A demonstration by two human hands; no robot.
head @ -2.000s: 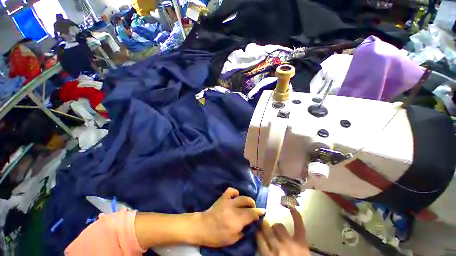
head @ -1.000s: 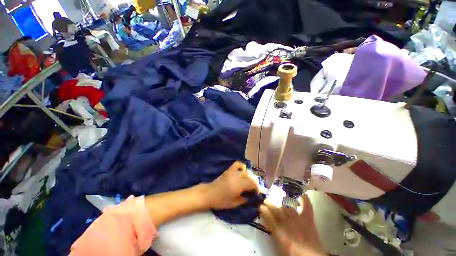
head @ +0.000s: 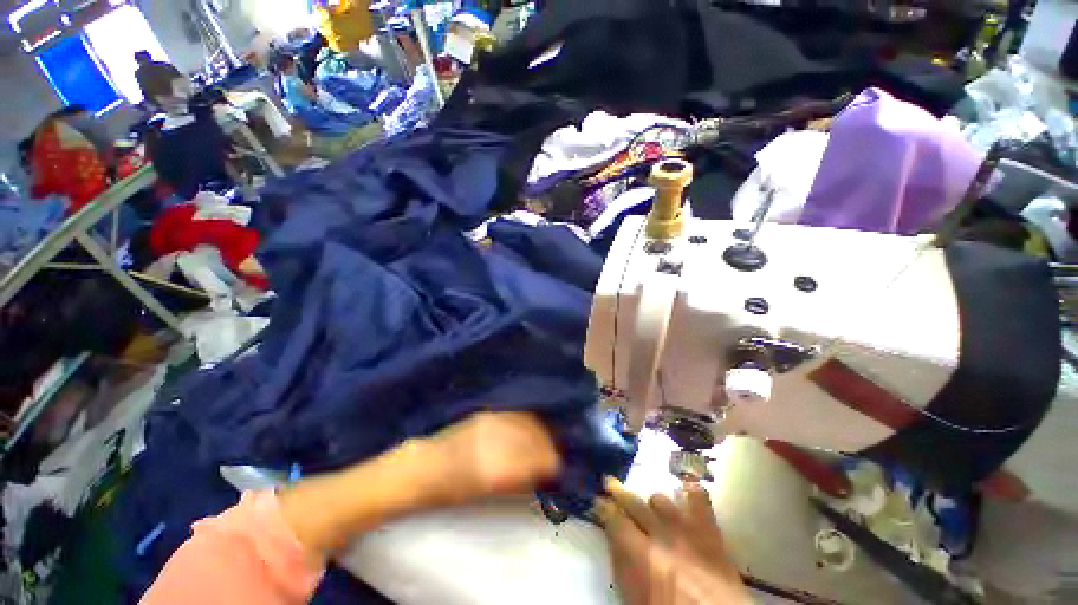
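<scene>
The navy garment [head: 402,343] lies in a large heap left of the white sewing machine [head: 780,319], with its near edge by the presser foot [head: 689,463]. My left hand [head: 514,451] is blurred and lies at the near edge of the cloth, left of the needle area; its fingers cannot be made out. My right hand [head: 668,538] is on the machine bed [head: 473,550] just in front of the presser foot, fingertips at the cloth's edge; whether it grips is unclear.
A red-brown handled tool [head: 810,467], a long dark shape [head: 887,550] and pale round items [head: 835,546] lie right of the needle. Purple cloth [head: 893,166] and a black pile [head: 733,53] are behind the machine. A person [head: 183,130] is at the far left back.
My left hand has moved slightly left and down from the needle area and is now blurred. My right hand has shifted slightly left and down. Light-blue patches now show on the navy cloth by the needle.
</scene>
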